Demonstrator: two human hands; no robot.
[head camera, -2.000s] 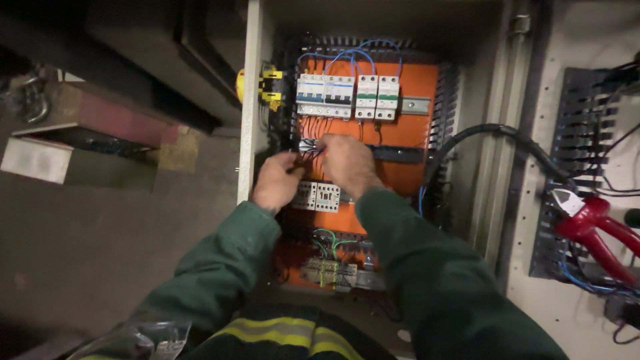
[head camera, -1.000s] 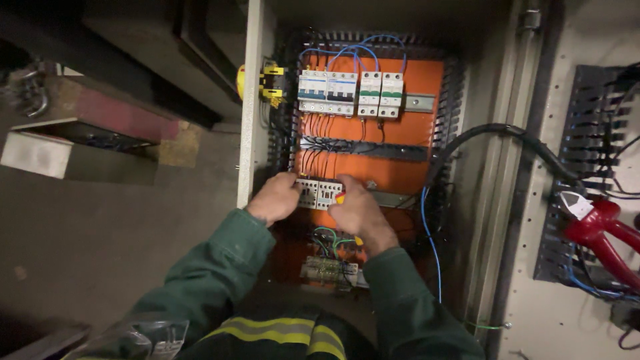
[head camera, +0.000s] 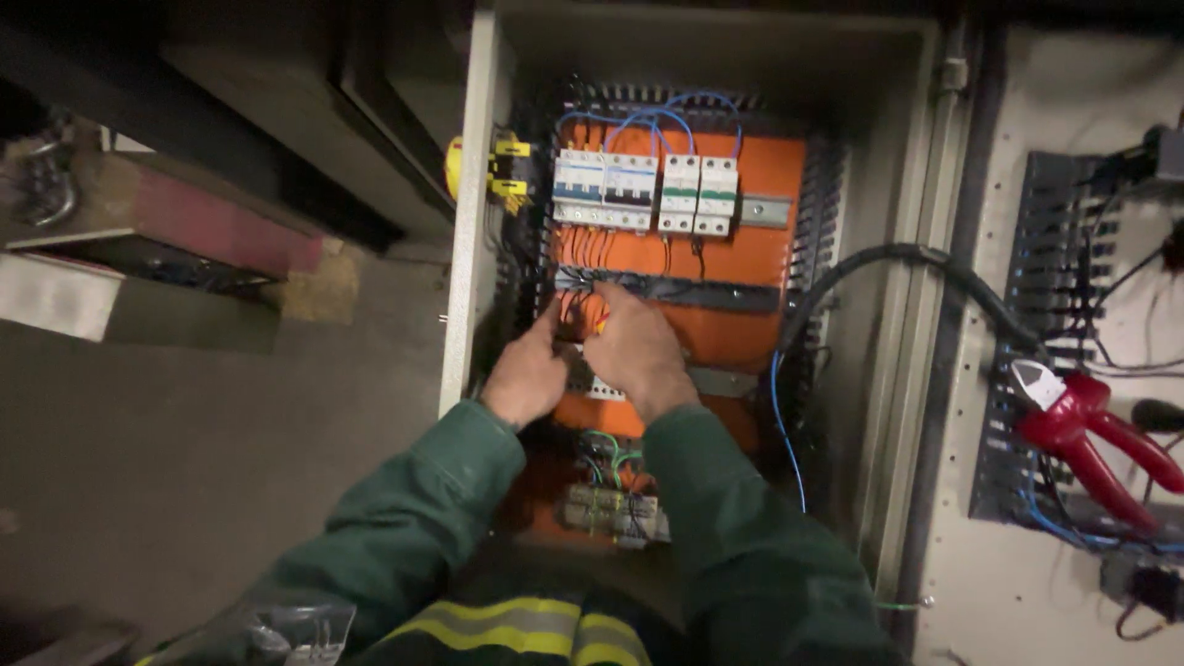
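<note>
My left hand (head camera: 529, 375) reaches in from the lower left, its index finger extended to the thin wires (head camera: 575, 302) just below a dark slotted wiring duct (head camera: 712, 293). Beside it my right hand (head camera: 638, 350) has its index fingertip at the duct's lower edge; a small red and yellow thing (head camera: 602, 323) shows at its fingers, perhaps a screwdriver handle. Both hands partly cover a white contactor block (head camera: 606, 390) on the orange mounting plate (head camera: 731, 333). Above, circuit breakers (head camera: 606, 190) sit on a DIN rail (head camera: 766, 211) with blue wires looping over them.
Red-handled diagonal cutters (head camera: 1078, 416) lie at right on the door panel with its slotted duct (head camera: 1045, 231). A thick black cable (head camera: 879, 252) arches over the enclosure's right wall. Terminal blocks (head camera: 606, 509) sit low in the enclosure. A yellow rotary switch part (head camera: 511, 168) is on the left wall.
Both hands have moved up from the contactor block to the wires at the duct. Two seconds ago they were also up among these wires.
</note>
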